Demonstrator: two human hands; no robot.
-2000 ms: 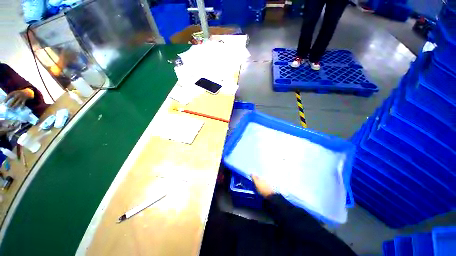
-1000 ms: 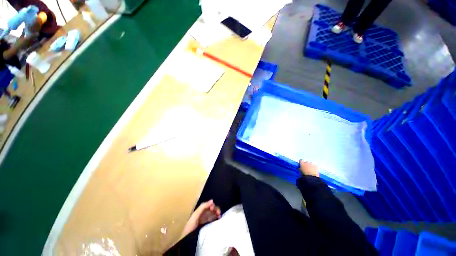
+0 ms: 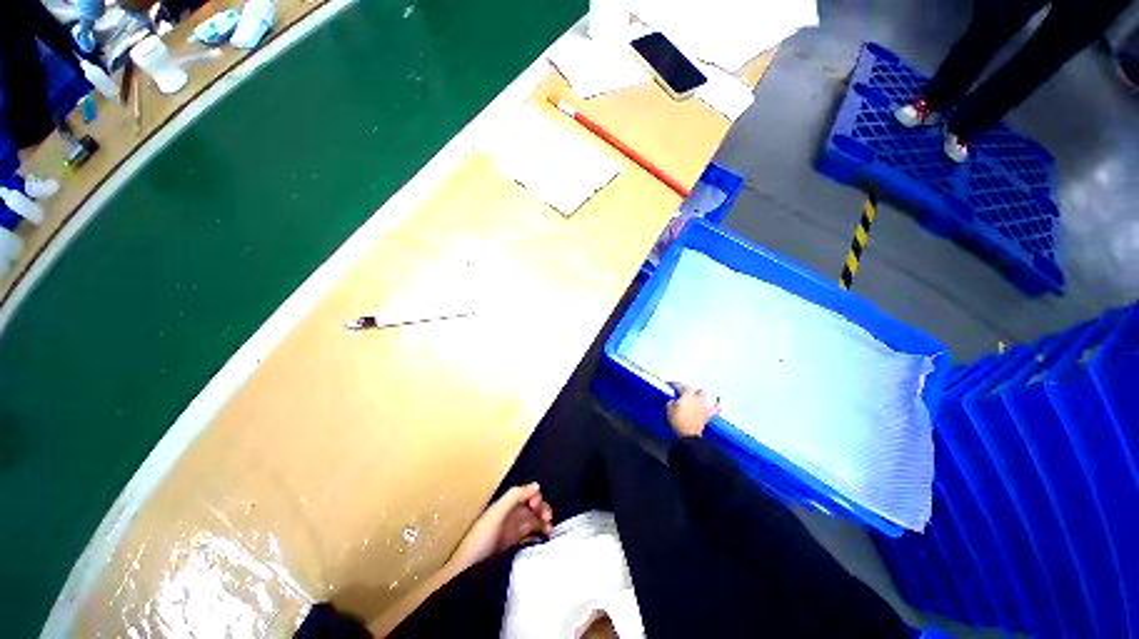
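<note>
A blue tray (image 3: 764, 270) lined with a white sheet (image 3: 774, 362) sits right of the bench, over other blue trays. The liner's right end laps up over the rim. My right hand (image 3: 691, 409) grips the tray's near rim, left of its middle. My left hand (image 3: 510, 518) is at the bench's near edge, by my lap, its fingers curled; whether it holds anything cannot be told. A white thing (image 3: 572, 580) lies at my lap, cut off by the lower edge. A slim white knife with a dark tip (image 3: 362, 323) lies on the bench.
The brown bench (image 3: 412, 412) holds a red stick (image 3: 625, 150), a pale card (image 3: 568, 185), a phone (image 3: 668, 65) and white sheets. A green belt (image 3: 250, 237) runs left. Stacked blue trays (image 3: 1037, 462) stand right. A person's legs (image 3: 1012, 75) are on a blue pallet (image 3: 937, 156).
The tray was tilted beside the bench; it now sits level on the trays below. My right hand has shifted left along its rim. My left hand has come into view. The camera view has turned.
</note>
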